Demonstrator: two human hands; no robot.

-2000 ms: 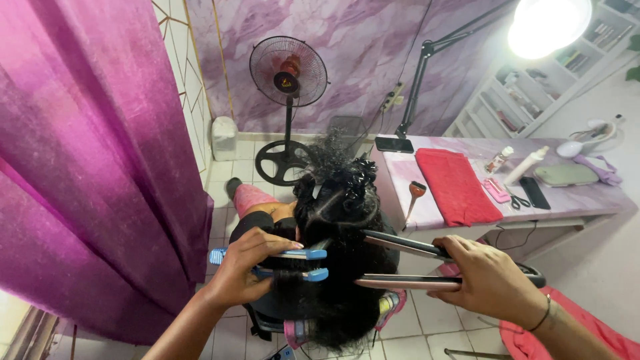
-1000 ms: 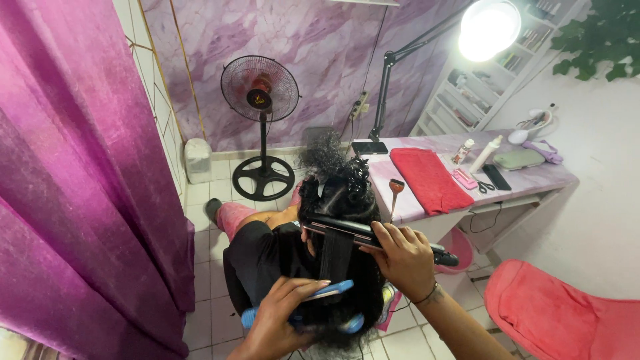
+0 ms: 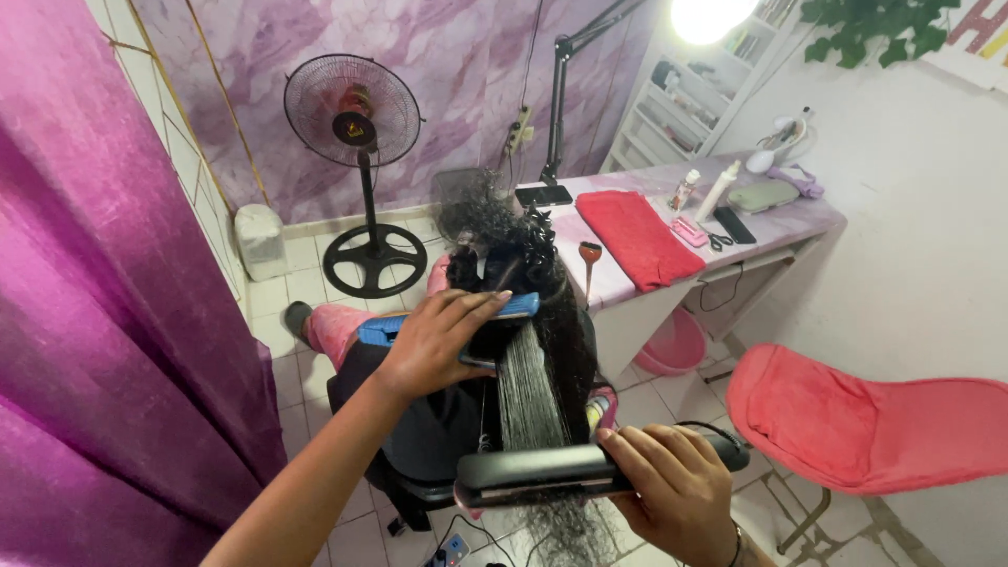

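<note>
My left hand point(image 3: 441, 339) grips a blue hinged comb or brush point(image 3: 516, 305) high on a straightened section of dark hair point(image 3: 531, 390). The tool's lower arm is partly hidden behind my fingers. Lower down, my right hand point(image 3: 677, 488) holds a black hair straightener point(image 3: 543, 472), its plates closed across the same section. Frizzy hair ends point(image 3: 563, 528) hang below the plates. The seated person's head point(image 3: 512, 268) is turned away, with curly hair pinned up on top and parted. Dark clothing point(image 3: 425, 402) covers the person's back.
A pedestal fan point(image 3: 354, 118) stands ahead. At right, a desk point(image 3: 614, 295) holds a red towel point(image 3: 639, 236), a tint brush point(image 3: 589, 253), bottles, scissors point(image 3: 718, 241) and a lamp. A red-covered chair point(image 3: 850, 425) is at right, a purple curtain point(image 3: 134, 315) at left, a power strip point(image 3: 449, 551) below.
The straightener was open two seconds ago, then closed near the head; it has moved down the hair toward the ends. My left hand with the blue tool has moved up toward the head.
</note>
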